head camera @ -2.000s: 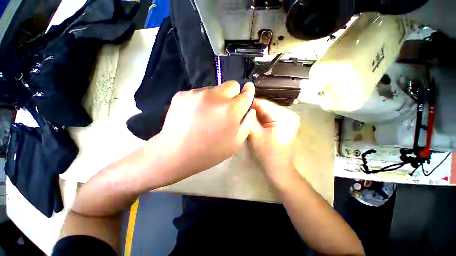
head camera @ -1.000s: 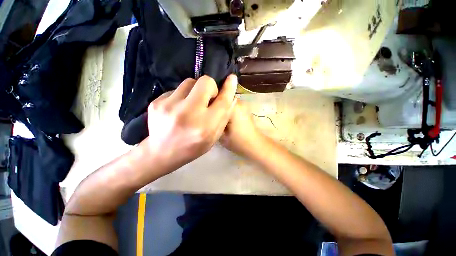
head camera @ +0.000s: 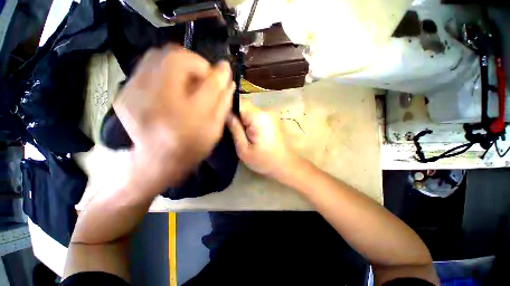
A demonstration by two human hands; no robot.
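A black bag piece (head camera: 215,170) lies on the worktable under the sewing machine, partly hidden by my hands. A zipper (head camera: 188,34) shows as a pale line of teeth near its top. My left hand (head camera: 179,103) is blurred and lies over the fabric, fingertips near the seam edge; whether it grips is unclear. My right hand (head camera: 260,139) pinches the black seam edge (head camera: 236,92) between thumb and fingers, just below the machine's dark metal bed (head camera: 274,58). The needle is not clearly visible.
The cream-white machine head (head camera: 358,42) fills the upper right. A red-and-black handled tool (head camera: 499,95) rests on the machine at right. Black bag pieces (head camera: 56,106) are heaped at left. A loose thread (head camera: 293,122) lies on the worktable (head camera: 335,145). A yellow line (head camera: 173,246) shows on the floor.
The view has shifted, so the machine sits further left and up. My hands have moved apart a little. More black fabric now shows below them, towards the table's front edge.
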